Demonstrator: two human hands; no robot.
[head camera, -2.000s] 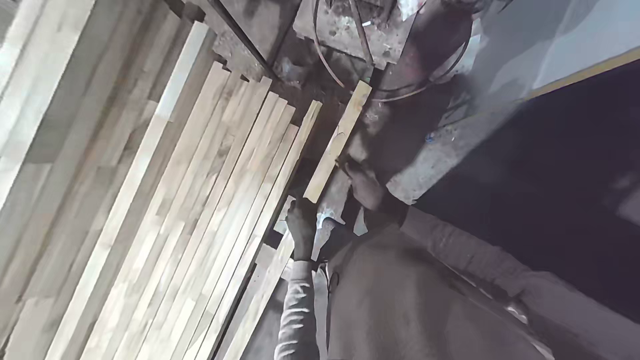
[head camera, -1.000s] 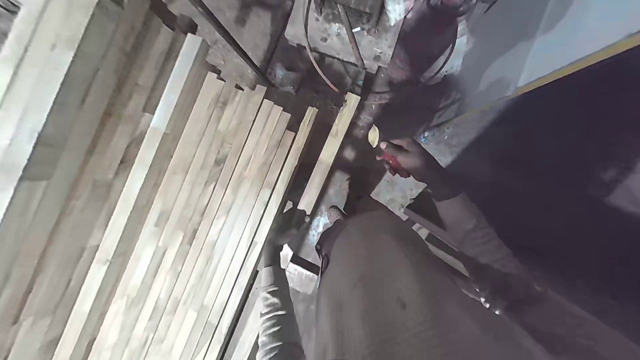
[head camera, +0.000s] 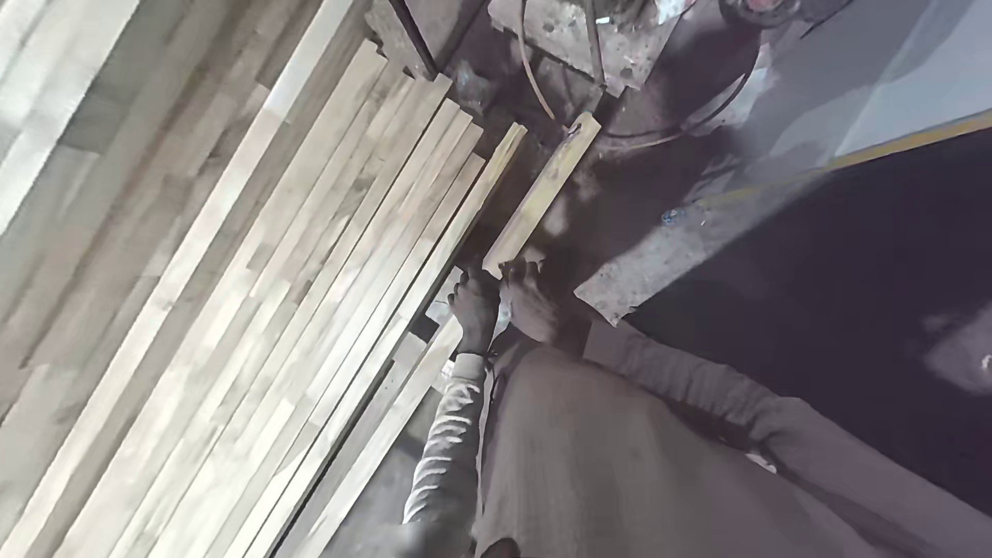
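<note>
A narrow wooden strip (head camera: 542, 198) slants up and away from my hands, apart from the rows of strips. My left hand (head camera: 474, 306) is closed around this strip, just beside the outermost row. Close on its right, my right hand (head camera: 531, 298) has its bent fingers at the strip's near edge. Whether the right hand still holds the small red-handled tool cannot be seen. A paler length of wood (head camera: 411, 411) runs down beside my left forearm.
Long rows of laminated wooden strips (head camera: 310, 310) fill the left side, with stepped far ends. A thin hose or cable (head camera: 535, 77) loops near a stained metal plate (head camera: 635, 46) at the top. A yellow edge (head camera: 907, 143) crosses the right.
My right hand has come back from the right to the strip, beside my left hand. One second ago it was off the strip, holding a small tool with a red handle.
</note>
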